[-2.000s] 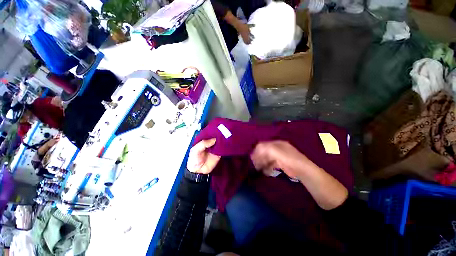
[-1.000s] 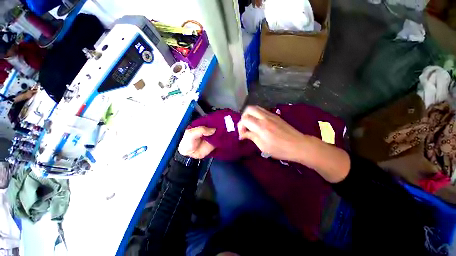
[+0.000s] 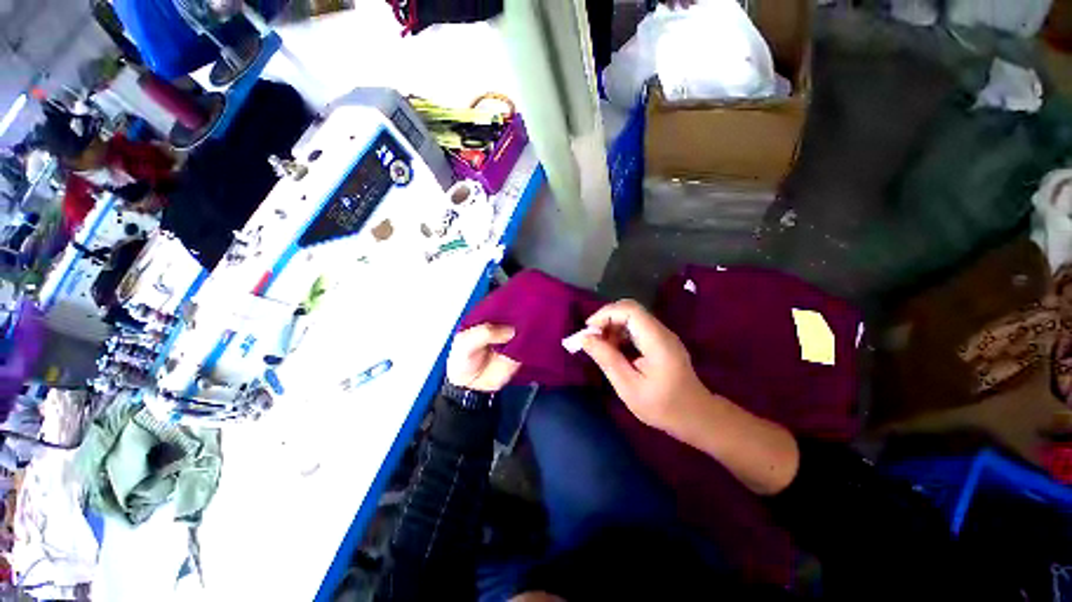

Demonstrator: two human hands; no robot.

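Observation:
A maroon garment piece [image 3: 538,308] lies over my lap beside the table edge. My left hand [image 3: 482,358] grips its left edge between thumb and fingers. My right hand [image 3: 644,360] is over the cloth and pinches a small white label [image 3: 578,340] between thumb and fingertips. More maroon cloth [image 3: 746,308] lies to the right, with a pale yellow slip [image 3: 813,336] on it. Whether the label touches the cloth is hard to tell.
A white sewing machine [image 3: 341,194] stands on the blue-edged table at left. Blue snips [image 3: 368,375] and a grey-green garment [image 3: 147,461] lie there. A purple tool box [image 3: 503,153] is at the table's far end. A cardboard box [image 3: 723,141] and blue crate [image 3: 999,500] stand on the floor.
The white label lay flat on the maroon cloth near my left hand. It is now in my right fingertips, and that patch of cloth is bare.

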